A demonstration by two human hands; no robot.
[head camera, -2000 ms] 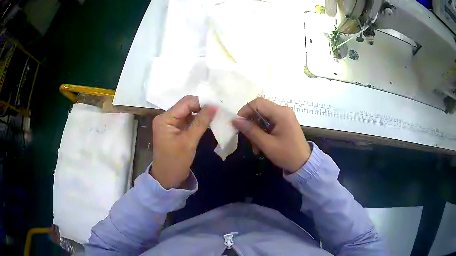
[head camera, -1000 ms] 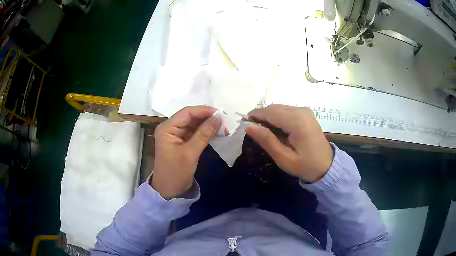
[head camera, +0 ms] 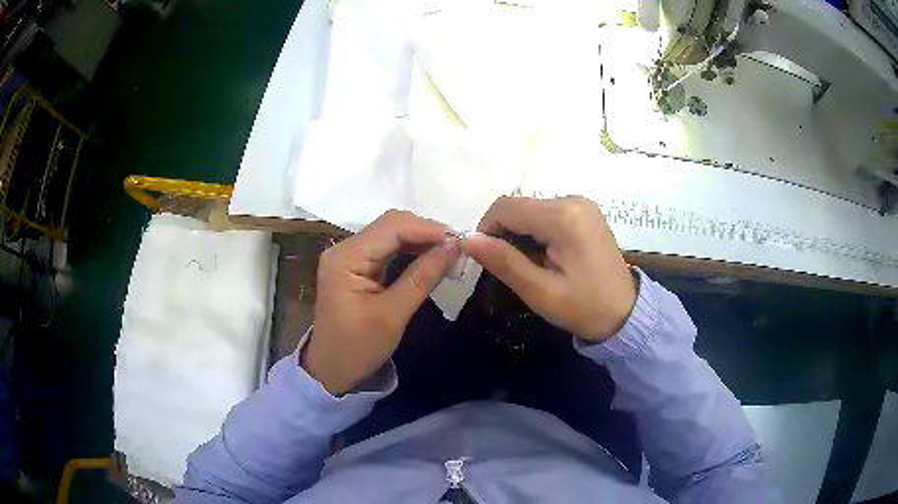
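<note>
A white fabric piece [head camera: 453, 177] lies over the front edge of the white table, and its pointed corner hangs above my lap. My left hand [head camera: 379, 295] pinches the cloth near this corner between thumb and forefinger. My right hand [head camera: 556, 266] pinches at the same spot, its fingertips meeting those of my left hand. A small bit of cloth edge or thread lies between the fingertips, too small to tell. Whether my right palm holds a tool is hidden.
A white sewing machine [head camera: 788, 118] stands at the right under a bright lamp. A ruler scale [head camera: 689, 228] runs along the front edge of the table. A stack of white panels [head camera: 192, 345] lies at the left with a loose thread on it, beside a yellow handle [head camera: 177, 185].
My hands have come together at the cloth's corner; a second ago their fingertips were apart. Two seconds ago a dark tool showed in my right hand; it does not show now.
</note>
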